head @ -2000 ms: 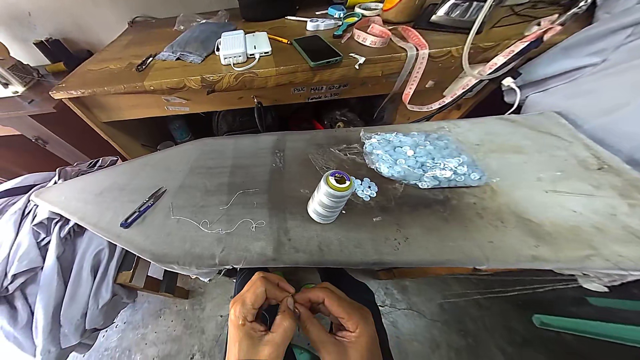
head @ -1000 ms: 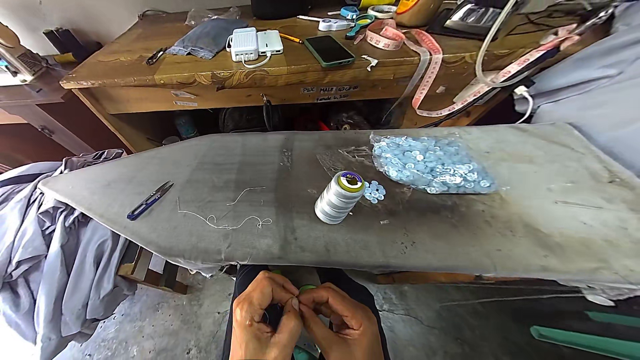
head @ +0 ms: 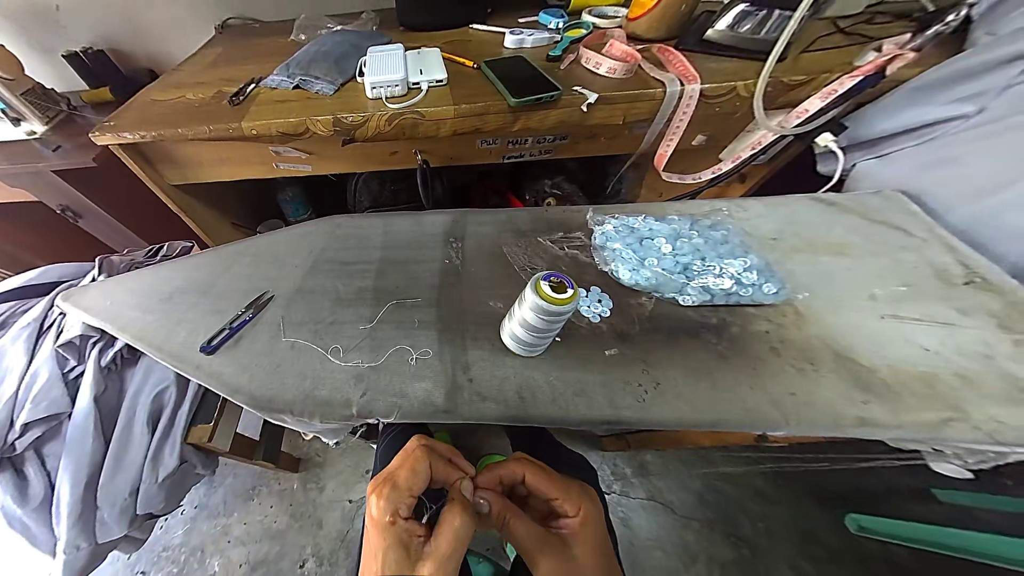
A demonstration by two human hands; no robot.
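My left hand (head: pixel 420 508) and my right hand (head: pixel 540 508) meet at the fingertips over my lap, below the near edge of the padded ironing board (head: pixel 384 400). Fine thread shows by the left palm; whatever the fingertips pinch is too small to make out. On the board, a cone of pale grey thread (head: pixel 538 318) stands beside a small pile of light blue buttons (head: pixel 594 304). Behind them lies a clear plastic bag of light blue buttons (head: pixel 688 260). Loose thread pieces (head: pixel 352 362) and blue-handled thread snips (head: pixel 236 322) lie further left.
A wooden desk (head: pixel 320 160) behind the board holds a smartphone (head: pixel 521 80), a white charger (head: pixel 386 70) and a pink measuring tape (head: pixel 680 120) hanging over its edge. Grey cloth (head: pixel 80 400) drapes at the left. Green bars (head: pixel 936 540) show at lower right.
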